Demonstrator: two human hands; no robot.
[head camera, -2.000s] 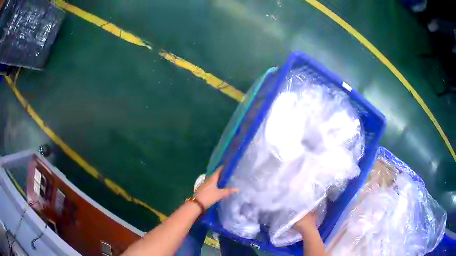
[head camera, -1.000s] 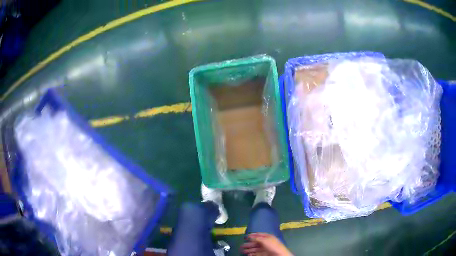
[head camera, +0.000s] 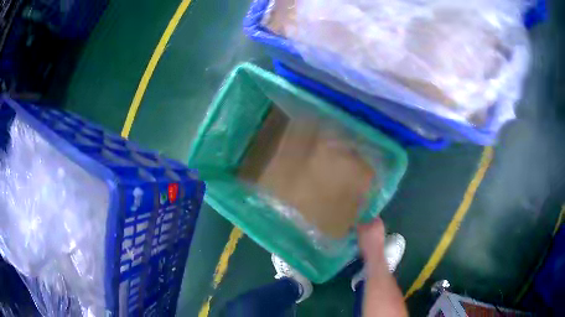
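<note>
A green crate (head camera: 218, 193) with a clear liner and brown cardboard in its bottom stands on the floor in front of me. My right hand (head camera: 372, 230) is at its near right rim, with the fingers over the edge; it is blurred but appears to hold the rim. A blue slotted crate (head camera: 155, 232) is at the left, tilted, with a crinkled clear plastic bag (head camera: 52, 207) filling its open side. The contents under the bag cannot be made out. My left hand is not in view.
A blue crate (head camera: 372, 93) stands beyond the green crate, covered by clear plastic (head camera: 427, 56) with brown cardboard under it. My white shoes (head camera: 393, 249) are against the green crate's near side. A white-edged cabinet (head camera: 455, 306) is at the bottom right. Yellow lines cross the green floor.
My right hand has moved from near my legs to the green crate's rim. The view has turned, and the left blue crate now shows its slotted side. The green crate appears rotated.
</note>
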